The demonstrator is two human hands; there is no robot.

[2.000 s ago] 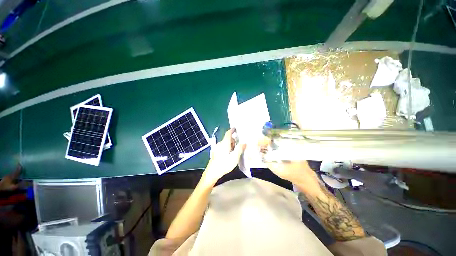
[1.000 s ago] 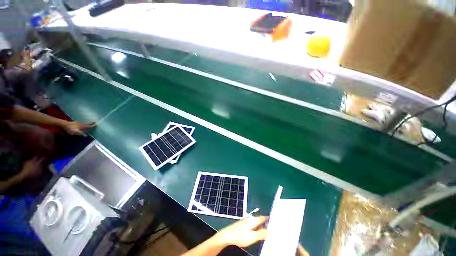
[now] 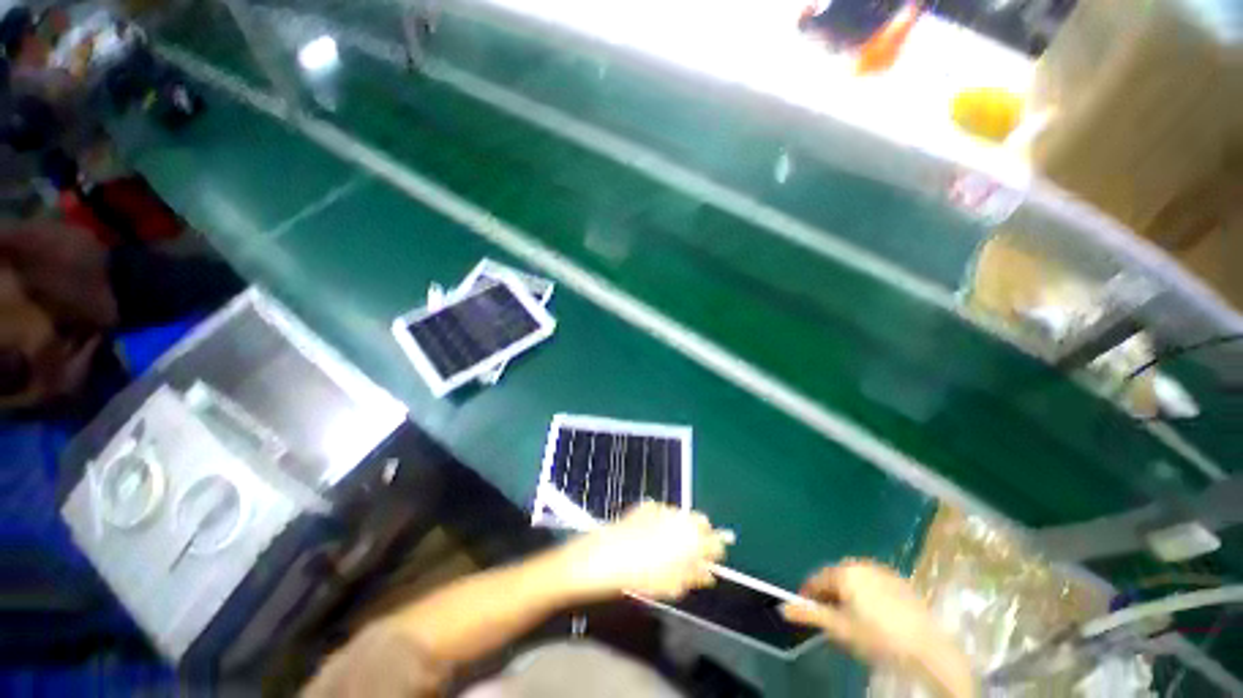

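Note:
My left hand (image 3: pixel 661 548) and my right hand (image 3: pixel 879 620) hold a solar panel (image 3: pixel 743 616) by its two ends, low at the bench's front edge. Its thin white rim is nearly edge-on, with a dark face below it. Whether a second panel is held with it, I cannot tell. Another solar panel (image 3: pixel 620 464) lies dark face up on the green bench, just beyond my left hand. Part of its lower edge is hidden by the hand.
Loosely stacked panels (image 3: pixel 470 334) lie further left on the bench. A film-covered brown board (image 3: pixel 968 573) and a pale hose (image 3: pixel 1172 607) are at right. A grey-white machine (image 3: pixel 184 505) stands at lower left. A person's blurred arm is at far left. A cardboard box (image 3: pixel 1159 123) is at upper right.
The held piece has turned from showing its white back to nearly edge-on with a dark face visible. My right hand has come into fuller view. The camera view has shifted.

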